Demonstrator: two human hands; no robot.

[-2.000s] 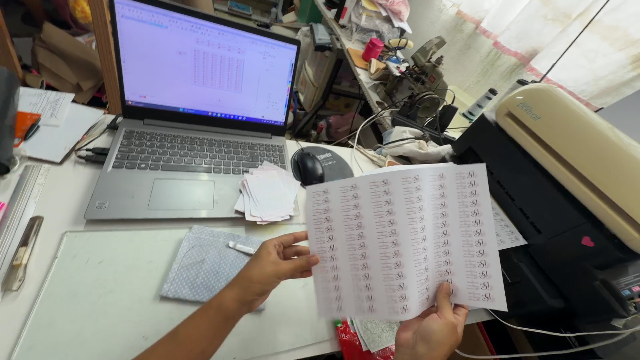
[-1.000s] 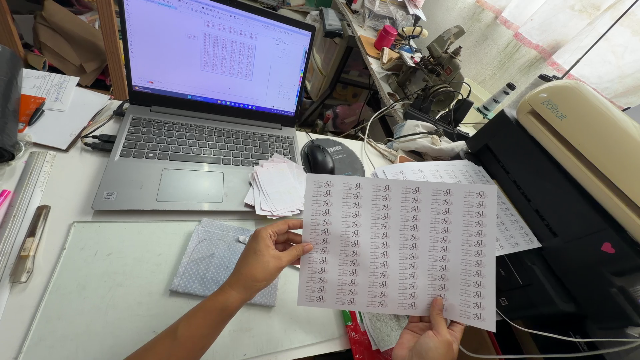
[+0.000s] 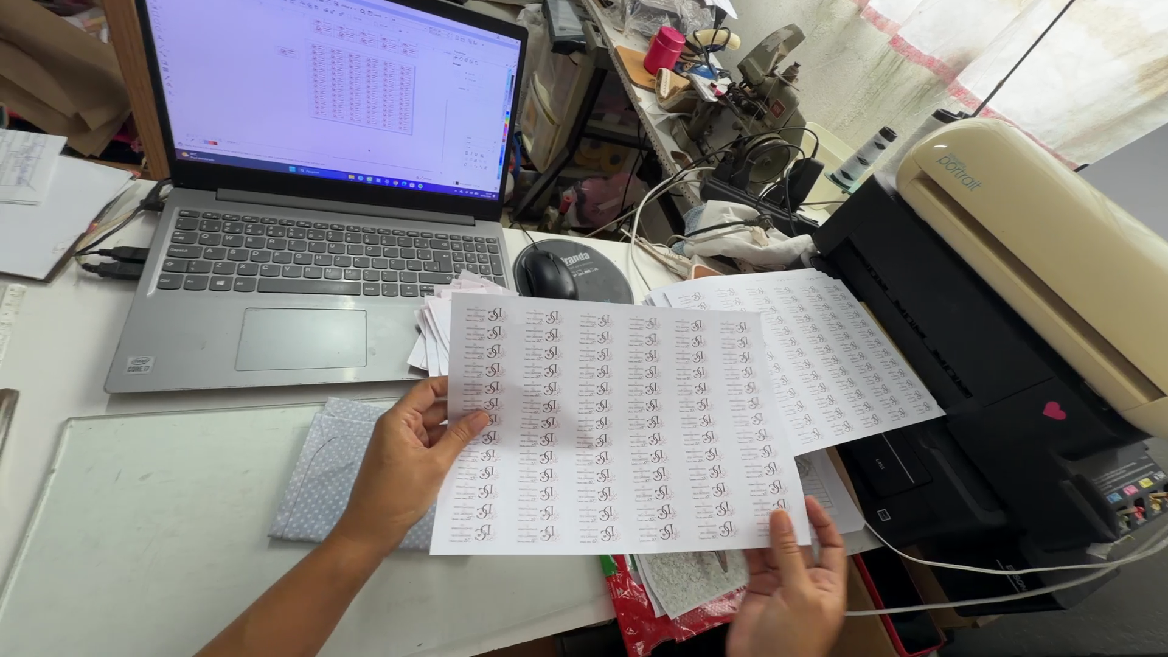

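A white paper sheet printed with rows of small labels (image 3: 620,429) is spread between both hands, its print facing me. My left hand (image 3: 411,456) pinches the left edge, thumb on the front. At the lower right corner, my right hand (image 3: 796,570) holds the sheet with its thumb in front and fingers behind. More printed sheets (image 3: 821,356) lie behind it at the black printer (image 3: 967,365). A folded dotted grey-blue cloth (image 3: 328,474) is partly hidden by my left hand and the sheet. Small paper pieces (image 3: 433,328) are piled at the laptop's corner.
An open laptop (image 3: 210,338) stands at the back left, with a black mouse (image 3: 546,274) on a round pad beside it. A pale cutting board or panel (image 3: 137,511) lies at the front left. A cream cutting machine (image 3: 1049,237) rests on the printer. White cables hang at the right.
The sheet was bent in my hands two seconds ago and is flatter now. The printed sheets by the printer show more than they did then. The view has shifted.
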